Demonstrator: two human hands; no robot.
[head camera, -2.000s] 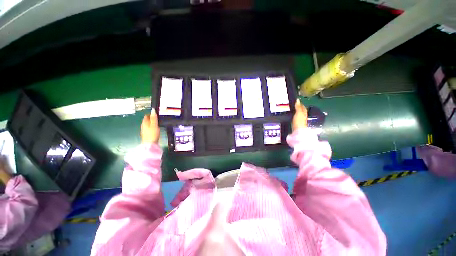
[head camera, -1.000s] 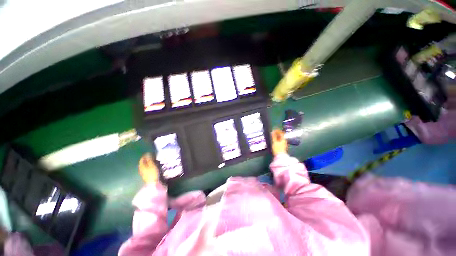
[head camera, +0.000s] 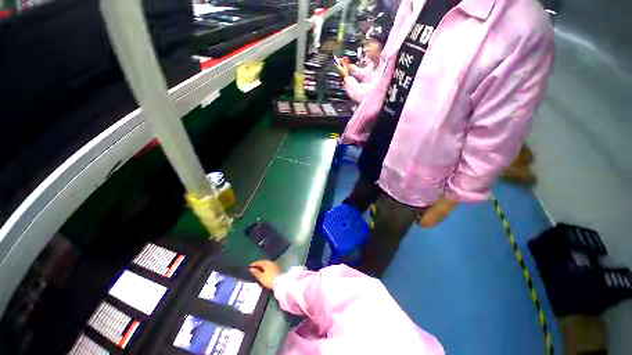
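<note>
My right hand (head camera: 265, 274) is at the right end of the near phone tray (head camera: 253, 333), its curled fingers against the tray's corner. Two phones in this tray show blue-white screens, one at the end (head camera: 230, 292) and one beside it (head camera: 208, 336). The second phone tray (head camera: 181, 289) lies behind it, its phones showing white screens, some with small text and coloured bars. The left parts of both trays are cut off by the frame. A dark loose phone (head camera: 267, 239) lies on the bench beyond my right hand. My left hand is out of the picture.
A post with yellow wrapping (head camera: 209, 216) and a small bottle (head camera: 220, 188) stand by the trays. A person in a pink smock (head camera: 464, 104) stands at right beside a blue stool (head camera: 346, 227). Another tray (head camera: 312, 116) lies farther along the bench. Black crates (head camera: 578, 267) stand on the floor.
The view has swung far to the right, bringing in the standing person, stool and crates. My left hand has gone out of the picture. My right hand stays at the near tray's right end.
</note>
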